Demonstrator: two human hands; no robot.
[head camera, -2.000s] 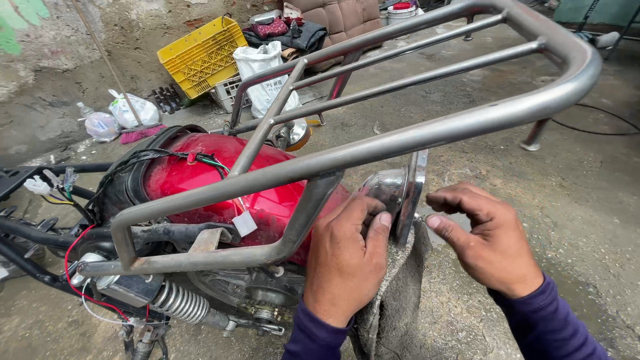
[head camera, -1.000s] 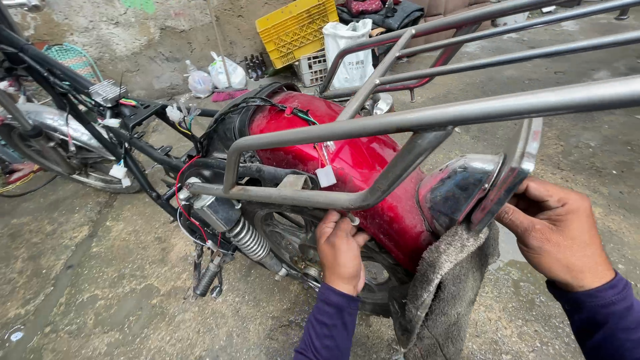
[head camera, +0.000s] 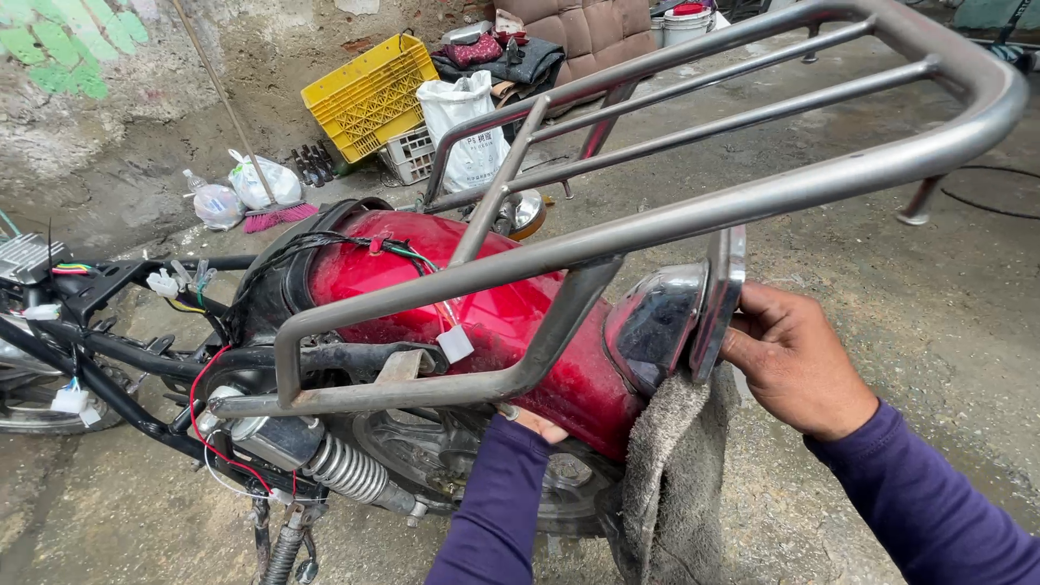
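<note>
A red motorcycle rear fender (head camera: 504, 317) lies beneath a bare metal rear rack (head camera: 617, 236). At the fender's end is a tail light housing (head camera: 662, 313) with a flat plate (head camera: 719, 305) on it. My right hand (head camera: 792, 357) has its fingers at the outer face of this plate; the fingertips are partly hidden. My left hand (head camera: 540, 426) reaches under the fender near the rear wheel, its fingers out of sight behind the fender's edge. A grey cloth (head camera: 682, 479) hangs below the housing. A white connector (head camera: 455, 344) on wires rests against the fender's side.
A coil shock absorber (head camera: 357, 471) and the black motorcycle frame (head camera: 138, 349) stand at the left. Against the wall are a yellow crate (head camera: 370, 97), a white sack (head camera: 467, 130), a broom (head camera: 280, 215) and plastic bags (head camera: 264, 179). The rack juts out over the right side.
My left hand has gone from the housing to the fender's lower edge, then farther underneath it. My right hand, apart from the plate two seconds ago, now touches it. The view has shifted.
</note>
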